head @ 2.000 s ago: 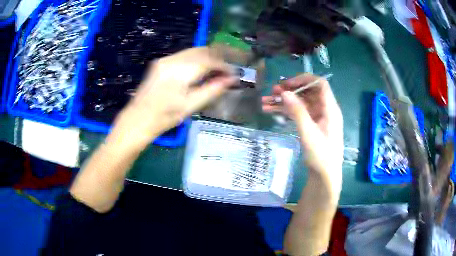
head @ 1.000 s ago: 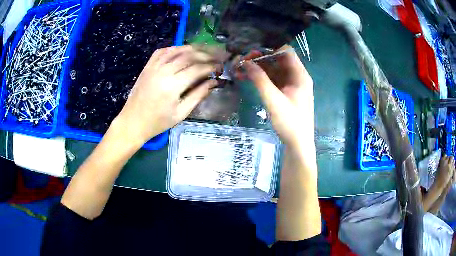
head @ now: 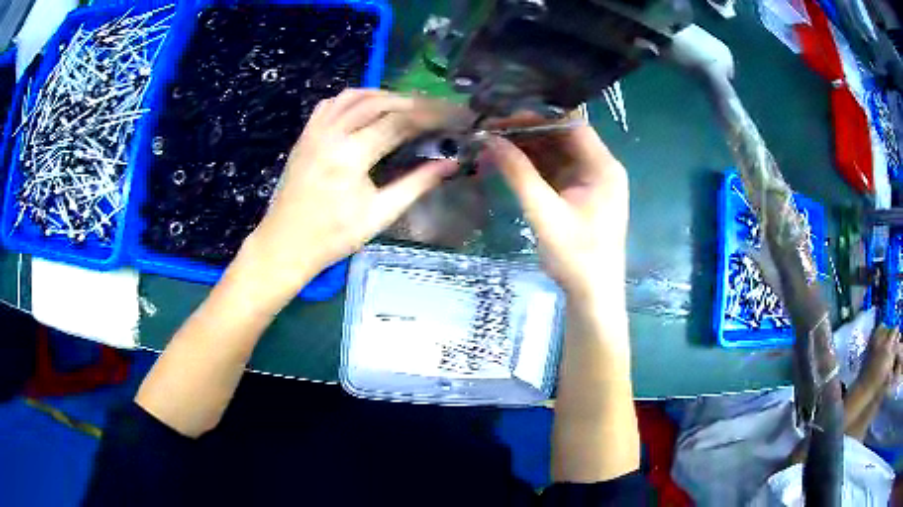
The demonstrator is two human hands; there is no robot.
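My right hand [head: 559,188] holds a thin metal pin [head: 535,130] between thumb and fingers, lying roughly level under the dark press head [head: 545,54]. My left hand [head: 356,178] is beside it, thumb and fingers around the small metal fixture block [head: 432,149]. A dark round hole or ring shows at the block. Whether my left fingers grip the block or a small ring is hidden. The clear plastic box [head: 361,342] lies nearest my body, with pins in rows on a white liner.
A blue tray of pins [head: 74,129] and a blue tray of dark rings [head: 213,129] lie left. The wrapped press lever [head: 772,213] slants down right, across a smaller blue tray [head: 757,267]. Loose pins [head: 616,104] lie behind my right hand. Another person's hand [head: 876,371] shows far right.
From two seconds ago, my right hand has moved left and inward, bringing the pin under the press head beside my left hand. Since one second ago the hands have barely moved; the view has shifted slightly.
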